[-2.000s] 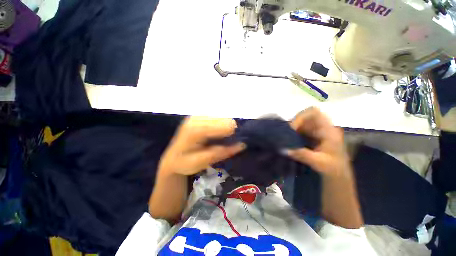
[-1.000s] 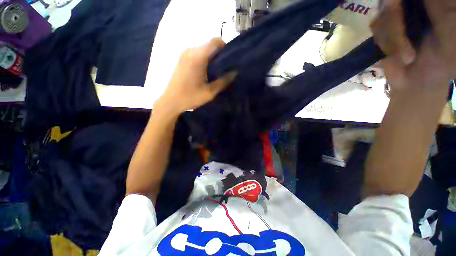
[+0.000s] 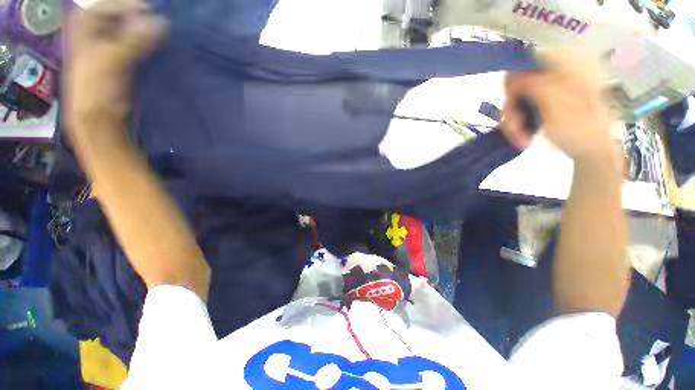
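A large navy garment (image 3: pixel 297 129) is stretched across the front of the white table, blurred by motion. My left hand (image 3: pixel 114 57) is at the upper left with its fingers curled at the garment's left part; blur hides the exact grip. My right hand (image 3: pixel 556 103) is closed on the garment's right end, where two navy strips meet around a gap. The white table shows through this gap.
The off-white HIKARI sewing machine (image 3: pixel 564 38) stands at the upper right. Snips (image 3: pixel 462 129) and a dark scrap (image 3: pixel 490 111) lie on the white table (image 3: pixel 545 171). A purple device (image 3: pixel 46 27) is at the far left. Navy cloth (image 3: pixel 99 259) hangs below left.
My left hand has moved far to the upper left, and my right hand has moved slightly left and down. The navy garment has gone from bunched to spread wide between them.
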